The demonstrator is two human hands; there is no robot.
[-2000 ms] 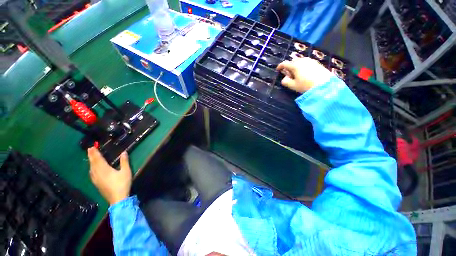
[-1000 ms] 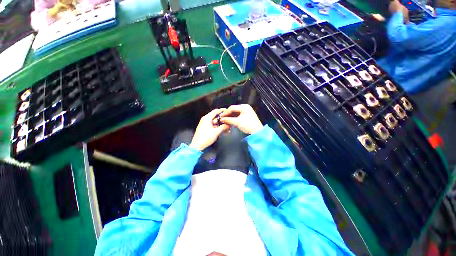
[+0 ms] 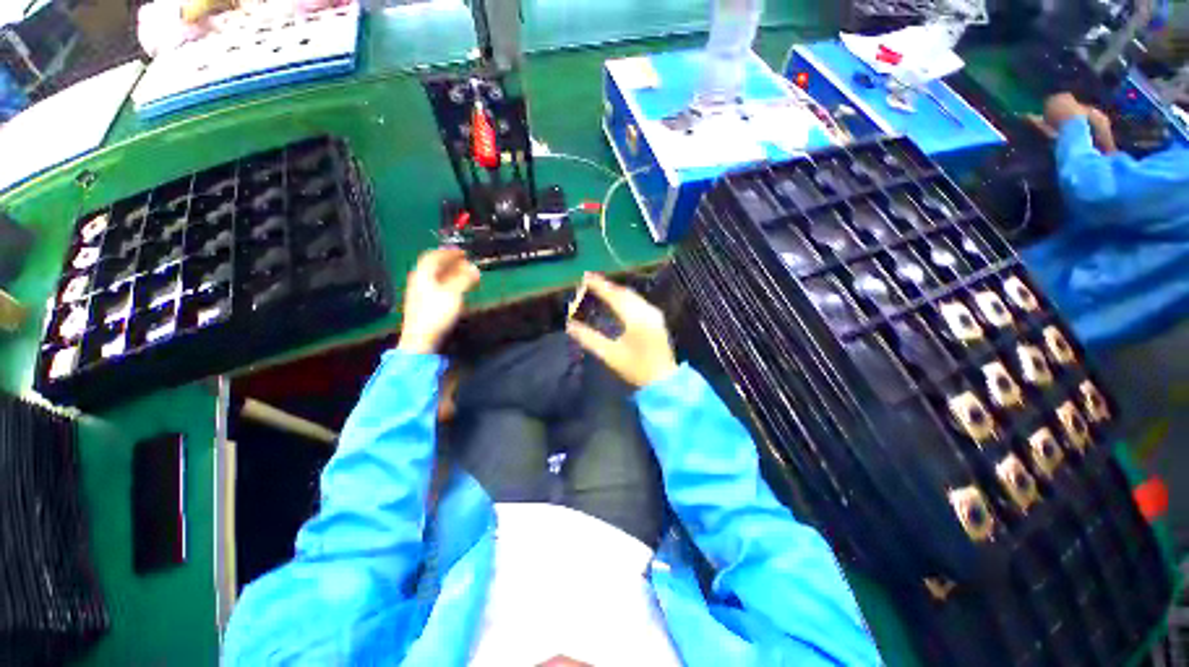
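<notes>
My right hand is over my lap, right of the jig's front edge. It pinches a small square part, seen nearly edge-on, between thumb and forefinger. My left hand is at the bench edge, just in front of the jig's left corner, with its fingers curled; whether it holds anything is hidden. The black press fixture stands on the green bench. Its red main handle is on the upright, and small red-tipped side clamps sit low at both sides.
A tall stack of black gridded trays stands at the right, with rows of beige square parts. A lower tray stack is at the left. Blue boxes, a dark slab and a coworker's blue sleeve also show.
My right hand first left the right tray and met my left hand over my lap. Now the hands have parted, the left moving to the jig's front. The view has also shifted.
</notes>
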